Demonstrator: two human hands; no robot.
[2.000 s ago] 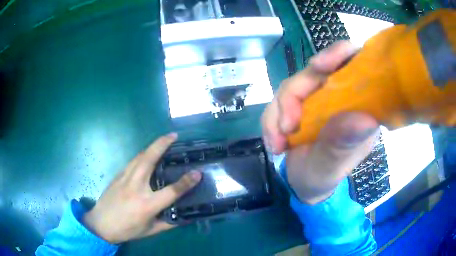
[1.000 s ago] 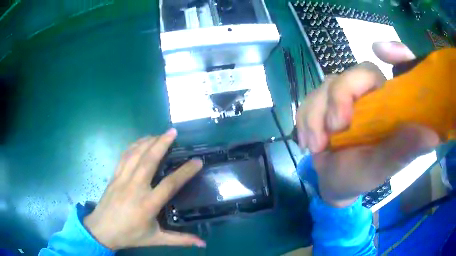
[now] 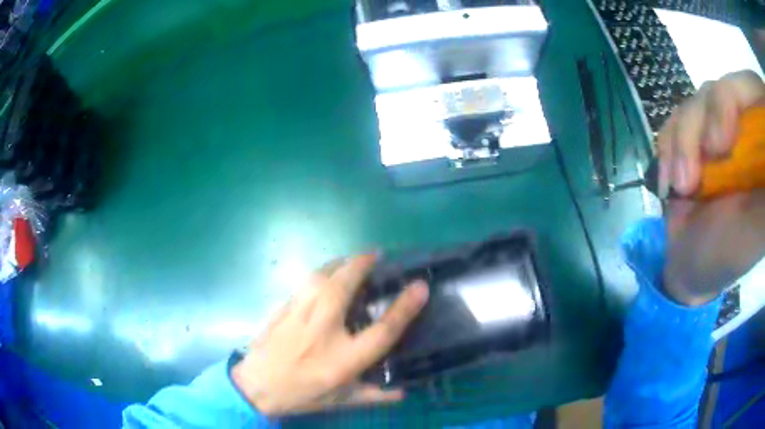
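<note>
The black housing point(image 3: 470, 314) lies on the green mat, slightly blurred, with a glossy dark panel inside that reflects light. My left hand point(image 3: 323, 339) rests on its left end, thumb on top and the other fingers around the left edge. My right hand point(image 3: 713, 159) is at the far right, closed around the orange electric screwdriver point(image 3: 740, 159), which is cut off by the picture's edge. The driver's bit points left, away from the housing. The white screw feeder point(image 3: 461, 113) stands behind the housing.
Thin dark rods point(image 3: 594, 126) lie right of the feeder. Circuit board panels point(image 3: 642, 54) lie on a white sheet point(image 3: 713, 42) at the upper right. A black cord runs between feeder and right arm. Dark objects and a clear bag with a red item point(image 3: 23, 243) are at the left.
The view has shifted left, so the feeder and housing appear further right. My right hand with the screwdriver is further toward the right edge. My left hand stays on the housing.
</note>
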